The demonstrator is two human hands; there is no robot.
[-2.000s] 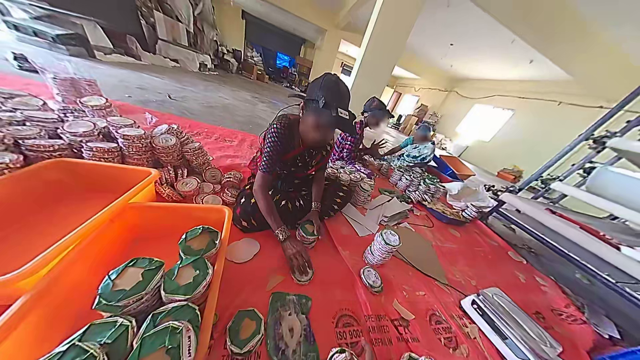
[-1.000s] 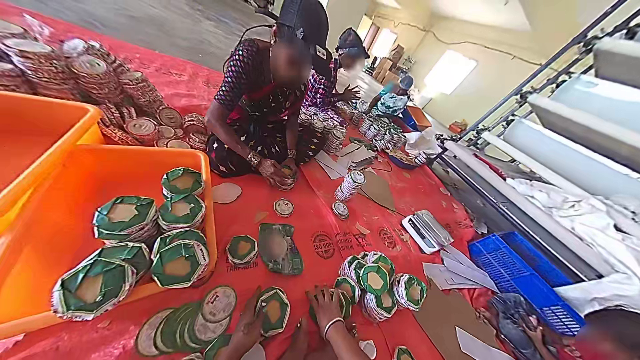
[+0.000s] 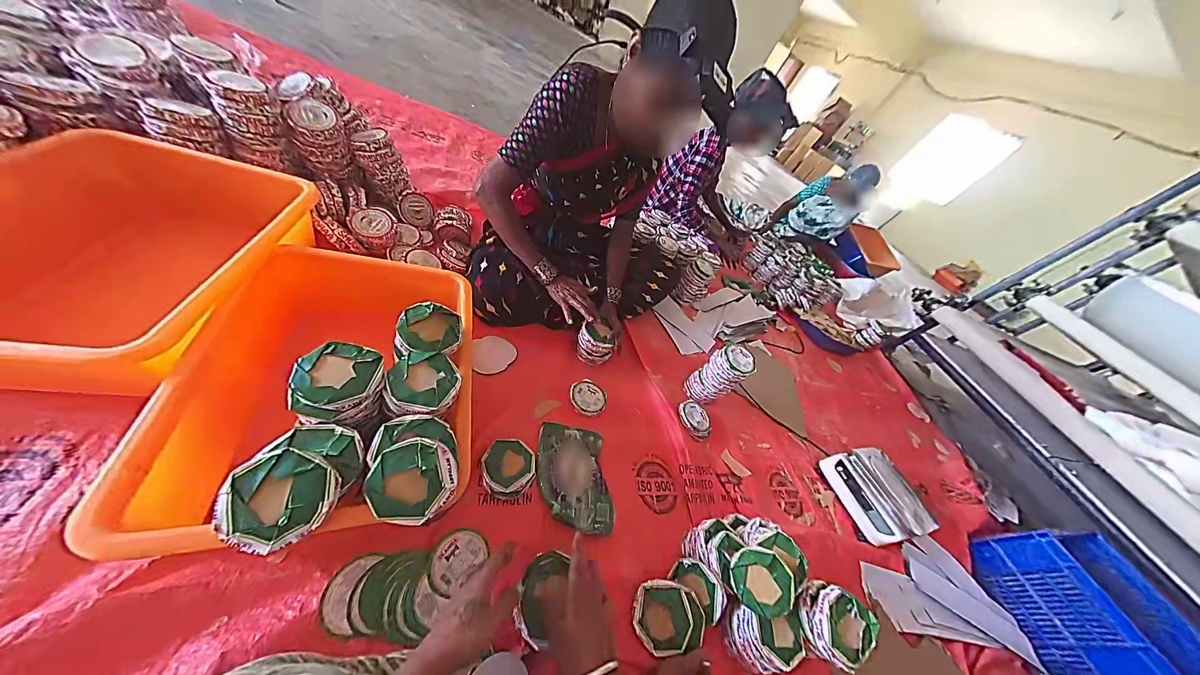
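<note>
At the bottom edge, my left hand (image 3: 467,607) is at the left of a round bundle wrapped in green and white paper (image 3: 538,592). My right hand (image 3: 583,614) overlaps the bundle's right side, one finger pointing up. Both hands are blurred, so their grip is unclear. Left of them, round green and white discs (image 3: 398,592) lie fanned out on the red tarpaulin (image 3: 525,370). Wrapped bundles (image 3: 761,581) are clustered to the right. Above my hands are a flat green printed wrapper (image 3: 574,476) and a single wrapped bundle (image 3: 508,467).
Orange crates (image 3: 122,525) stand at left, one holding wrapped bundles. Opposite, a seated co-worker (image 3: 586,159) handles a small stack (image 3: 597,341); others sit beyond. A scale (image 3: 867,495), cardboard pieces (image 3: 923,591) and blue crates (image 3: 1059,591) lie right, beside a metal rack (image 3: 1050,441).
My hands, not visible in the oldest frame, are at the bottom in the last two. My right hand has moved left, off the clustered bundles. A person low at the right has left the view.
</note>
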